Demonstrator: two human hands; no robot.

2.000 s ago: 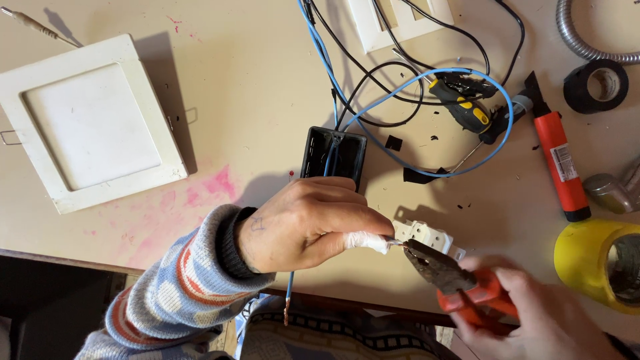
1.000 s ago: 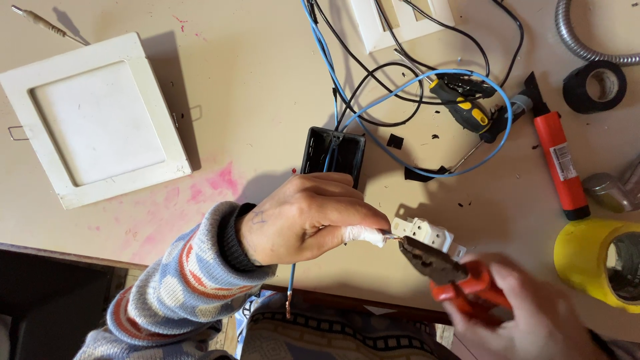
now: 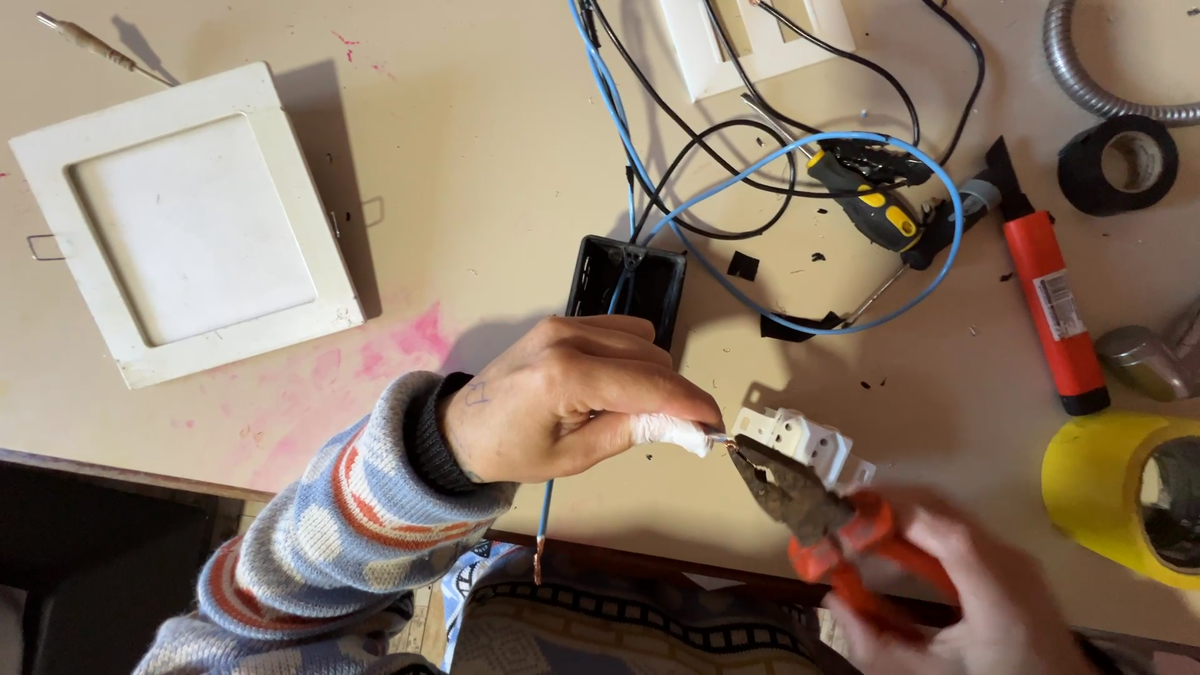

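Observation:
My left hand, its thumb wrapped in white tape, pinches a wire with a bare copper end. My right hand grips combination pliers with red handles; their jaw tips are at the copper strands. Behind the jaws lies a white socket module. A black plastic electrical box stands just beyond my left hand, with blue and black wires running into it. A blue wire with a stripped copper end hangs below my left hand, past the table edge.
A square white panel light lies at left. At right are a yellow-black screwdriver, a red-handled tool, black tape, a yellow tape roll and flexible metal conduit. A white frame plate lies at the back.
The pliers in my right hand have turned slightly, their jaws still near the copper end. My left hand has stayed nearly in place, pinching the wire.

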